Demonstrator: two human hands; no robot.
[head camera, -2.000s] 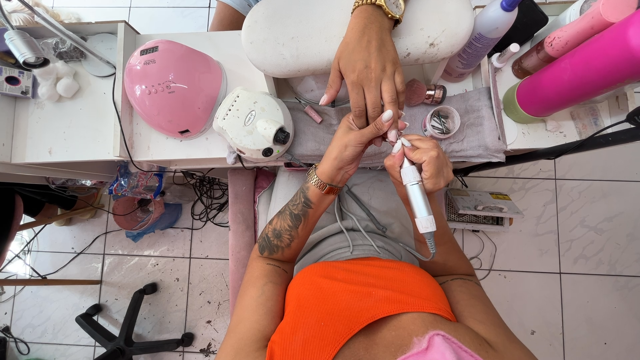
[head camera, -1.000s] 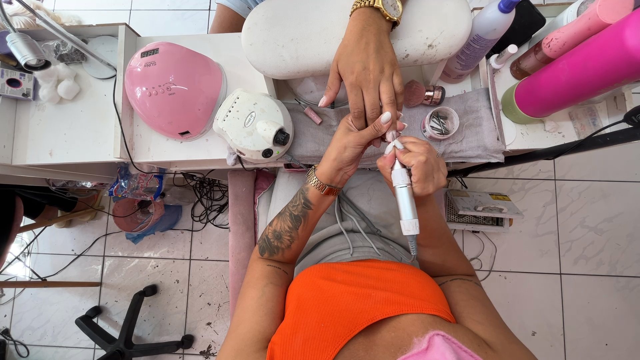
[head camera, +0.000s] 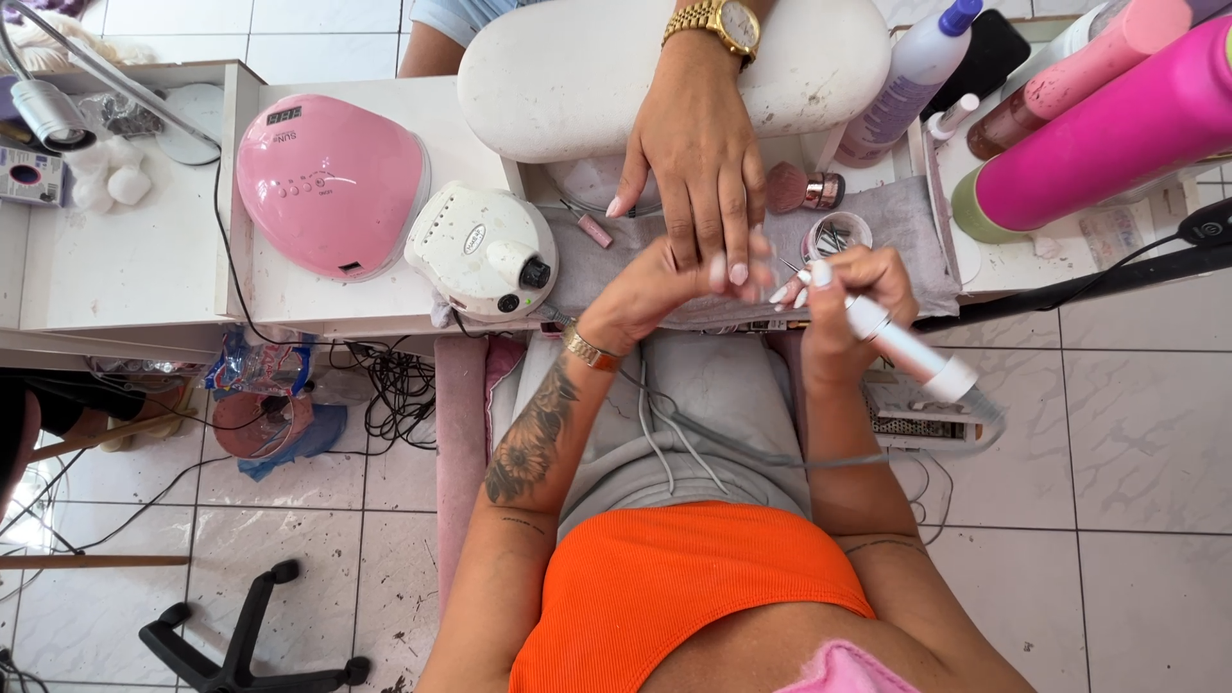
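Note:
My right hand (head camera: 857, 298) grips a white electric nail drill handpiece (head camera: 910, 348), tilted, its grey cord looping down and left across my lap. The thin bit points left toward the other person's fingers, apart from them. My left hand (head camera: 674, 284), partly blurred, is under and beside the fingertips of the other person's hand (head camera: 698, 154); whether it grips a finger cannot be told. That hand wears a gold watch and lies palm down over a white padded armrest (head camera: 577, 82). A round jar of metal drill bits (head camera: 839, 234) stands just above my right hand.
Left of the hands are a white drill control unit (head camera: 481, 255) and a pink nail lamp (head camera: 327, 188). A pink-handled tool (head camera: 594, 230) and a makeup brush (head camera: 804, 189) lie near a grey towel (head camera: 890, 226). Bottles, one a large magenta bottle (head camera: 1107, 135), crowd the right side.
My right hand with the drill has moved right, away from the other person's fingertips, and the handpiece now slants more. My left hand's fingers have shifted and look blurred. The other person's hand remains over the armrest.

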